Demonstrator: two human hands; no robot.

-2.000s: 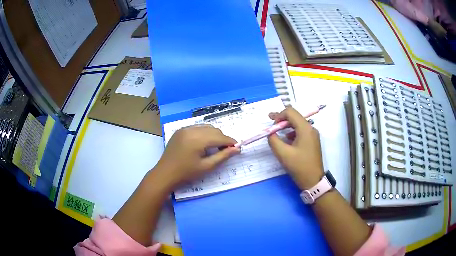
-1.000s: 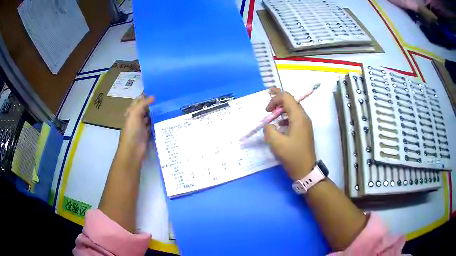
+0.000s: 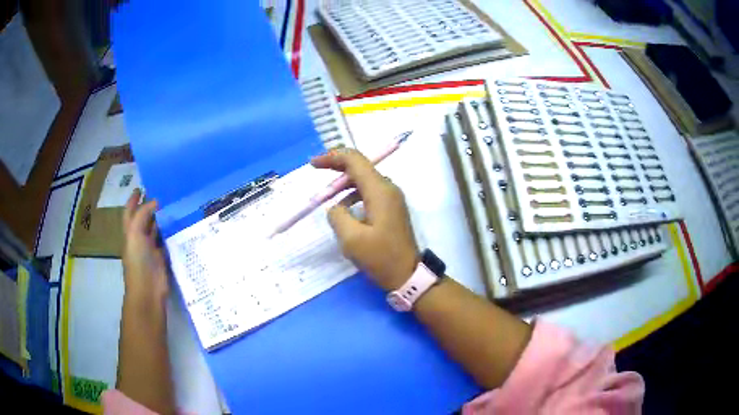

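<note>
The blue folder (image 3: 340, 348) lies open in front of me, with a white printed form (image 3: 235, 284) under its dark lever clip (image 3: 239, 195). My right hand (image 3: 377, 219) holds the pink and white pen (image 3: 312, 203) between thumb and fingers, its lower end over the form. A pink watch is on that wrist. My left hand (image 3: 146, 243) is at the folder's left edge beside the clip, fingers near the edge. Whether it grips the folder cannot be told.
Stacked trays of ringed parts (image 3: 579, 154) stand at the right. Another tray stack (image 3: 409, 32) lies on cardboard at the back. A loaded tray (image 3: 324, 113) shows behind the folder. Labelled cardboard (image 3: 93, 231) lies left. A dark object (image 3: 689, 85) is at the far right.
My left hand has left the pen and form and moved to the folder's left edge. My right hand keeps the pen. The view has turned right, so the bench things appear further left.
</note>
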